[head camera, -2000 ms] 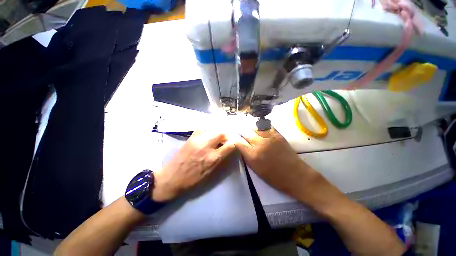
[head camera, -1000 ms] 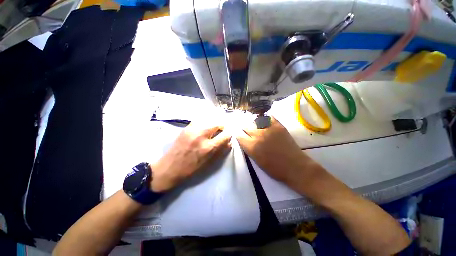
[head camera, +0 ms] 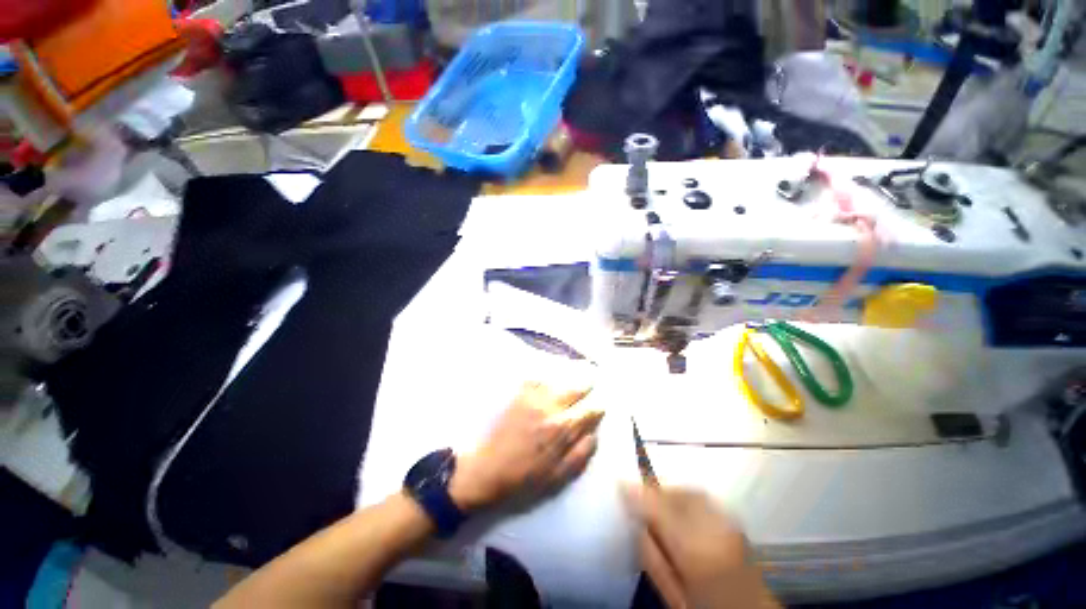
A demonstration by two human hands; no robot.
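Observation:
White pocket cloth (head camera: 554, 529) lies on the machine table and runs up towards the needle area. A black sliver (head camera: 644, 452) shows along its right side. My left hand (head camera: 536, 446), with a dark watch on the wrist, holds the cloth down below the needle area. My right hand (head camera: 691, 541) is blurred at the cloth's right side near the table's front edge; its grip cannot be made out. The sewing machine head (head camera: 619, 220) stands above, its presser foot (head camera: 643, 333) in glare. Behind the cloth, left of the foot, lies a dark facing piece (head camera: 542, 283).
Large black trouser panels (head camera: 322, 274) cover the left side. Yellow snips handle (head camera: 768, 378) and green handle (head camera: 816, 366) lie right of the needle. A blue basket (head camera: 500, 95) stands behind the table. A second machine (head camera: 66, 315) is at far left.
The view has lifted and shows more of the floor behind. Both hands have moved back from the needle, the right one down to the front edge and apart from the left.

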